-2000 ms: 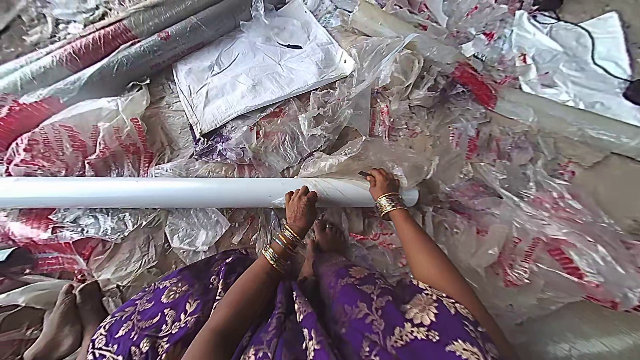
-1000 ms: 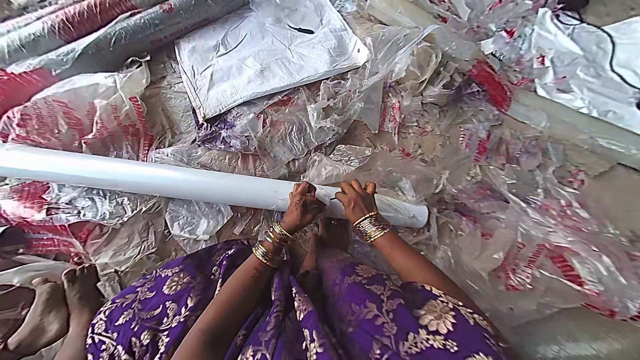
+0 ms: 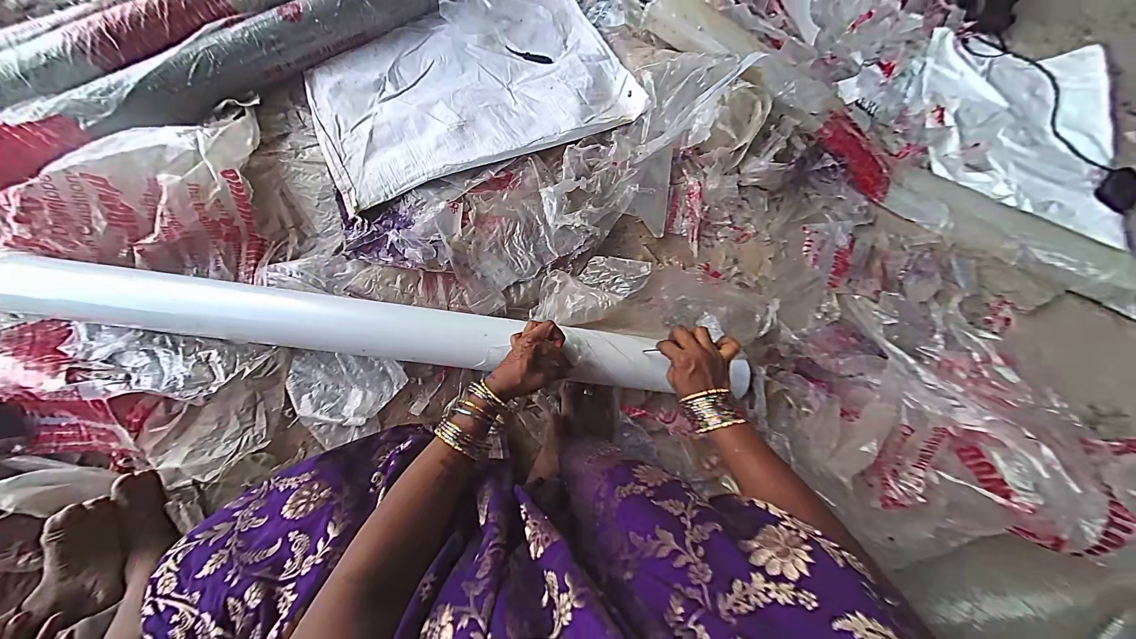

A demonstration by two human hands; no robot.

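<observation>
A long white roll, with a smooth, glossy surface, runs from the left edge to just right of centre. My left hand, fingers curled, presses on the roll and seems to pinch its thin outer film; the fingertips are partly hidden. Near the roll's right end, my right hand has its fingers bent over the top, with a small thin dark item at the fingertips, too small to identify. Bangles circle both wrists. Loose clear film lies just behind the roll.
Crumpled plastic sheeting with red print covers much of the ground. Wrapped rolls lie at the upper left, beside a folded white sheet. Another long roll and a black cable are at the right. Another person's feet are at the lower left.
My hands were close together on the roll one second ago; now my right hand is farther right, near the roll's end. The roll slants more than two seconds ago.
</observation>
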